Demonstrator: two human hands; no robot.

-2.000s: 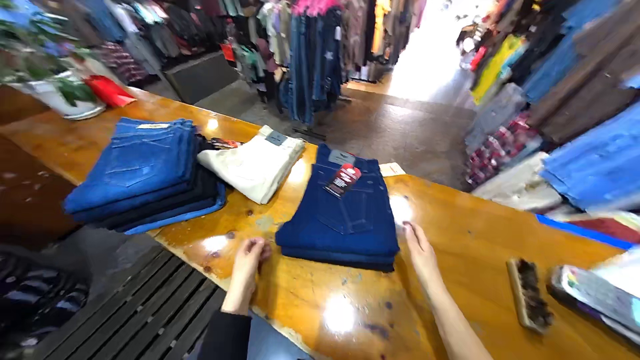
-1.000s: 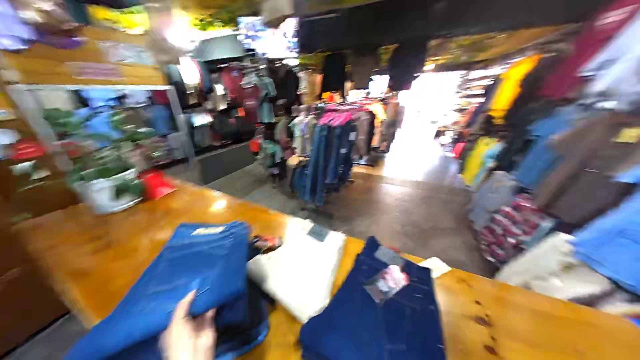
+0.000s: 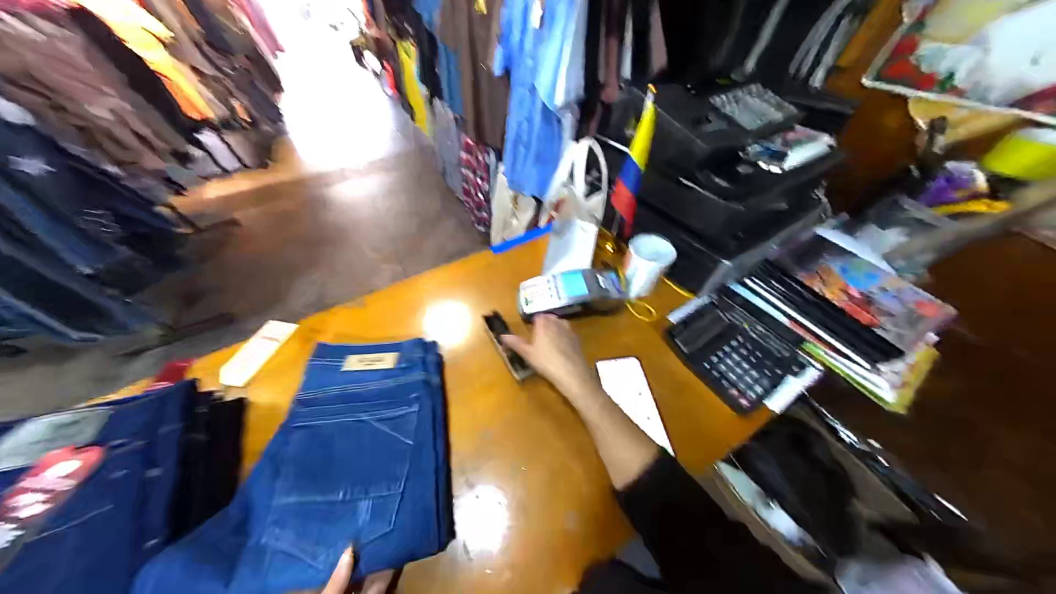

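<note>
Folded blue jeans (image 3: 355, 462) with a tan waistband patch lie at the lower left of the head view. My left hand (image 3: 351, 576) is at their bottom edge, mostly cut off by the frame; its grip is hidden. My right hand (image 3: 551, 351) reaches over the wooden counter (image 3: 528, 462), its fingers at a dark-bristled brush (image 3: 507, 346); whether they close on it is unclear. Just behind that hand lies a card payment terminal (image 3: 569, 291). More folded dark blue jeans (image 3: 91, 487) with a red tag lie at the far left.
A white phone-like slab (image 3: 634, 400) lies right of the brush, then a desk calculator (image 3: 738, 351). Behind stand a white mug (image 3: 649, 264) and a small flag (image 3: 635, 165). A white card (image 3: 258, 353) lies near the far edge. Magazines (image 3: 866, 305) are stacked at right.
The view has swung far to the right. My right hand, beside the dark blue jeans two seconds ago, is now at the brush. The blue jeans with the tan patch now lie nearer the brush.
</note>
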